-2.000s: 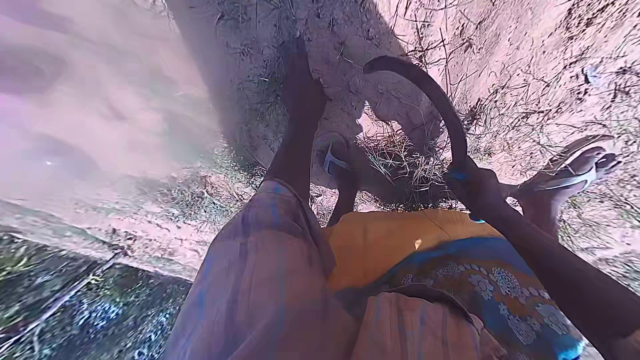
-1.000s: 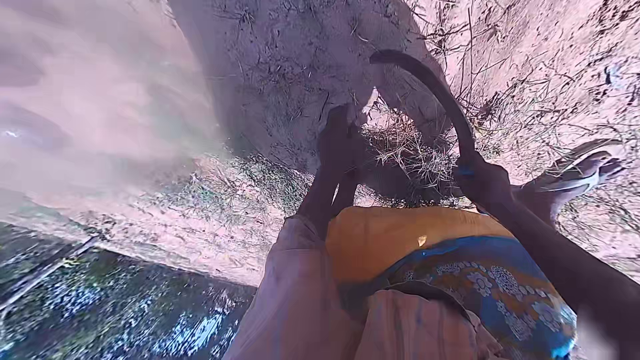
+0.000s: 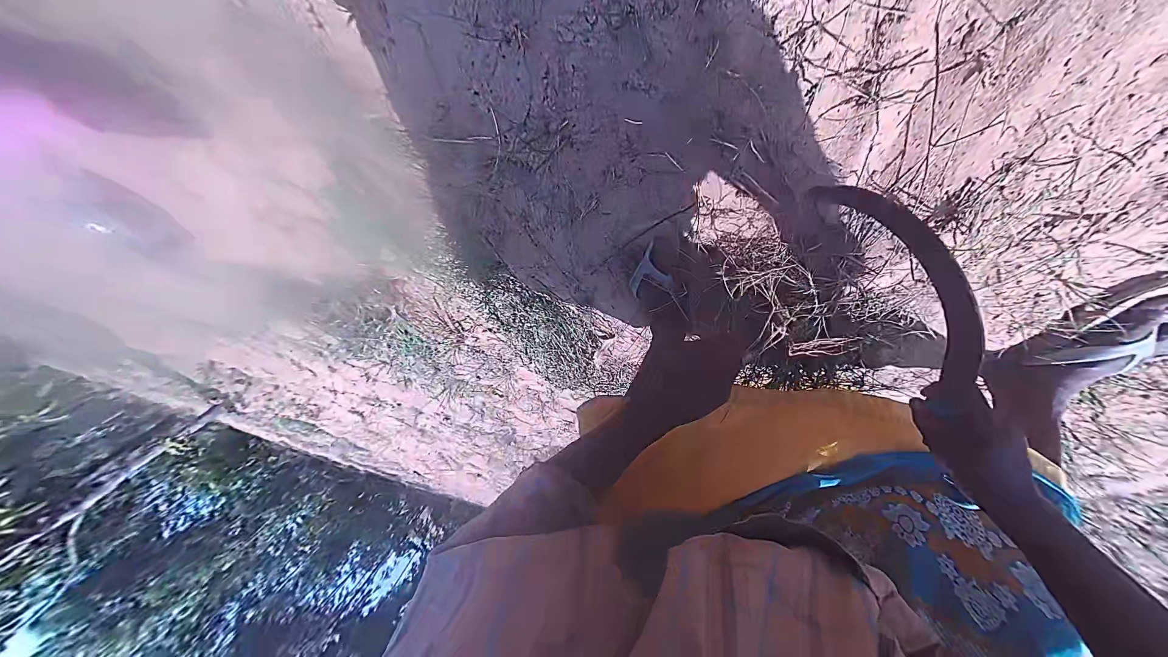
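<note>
My right hand (image 3: pixel 963 420) is closed around the lower end of a curved sickle (image 3: pixel 944 274), whose dark blade arcs up and to the left over the ground. My left hand (image 3: pixel 698 370) is in shade just in front of my orange cloth (image 3: pixel 785 433). It is close to the left side of a small heap of dry grass (image 3: pixel 776 283); its fingers are too dark to make out, so whether it holds anything is unclear.
One sandaled foot (image 3: pixel 657 274) shows beyond my left hand, the other foot (image 3: pixel 1109 338) at the right edge. Loose dry stalks (image 3: pixel 949 100) litter the sandy ground. Green plants and a pale branch (image 3: pixel 119 474) lie at the lower left.
My left hand has come back toward my body from farther out over the shaded ground. My right hand still grips the sickle.
</note>
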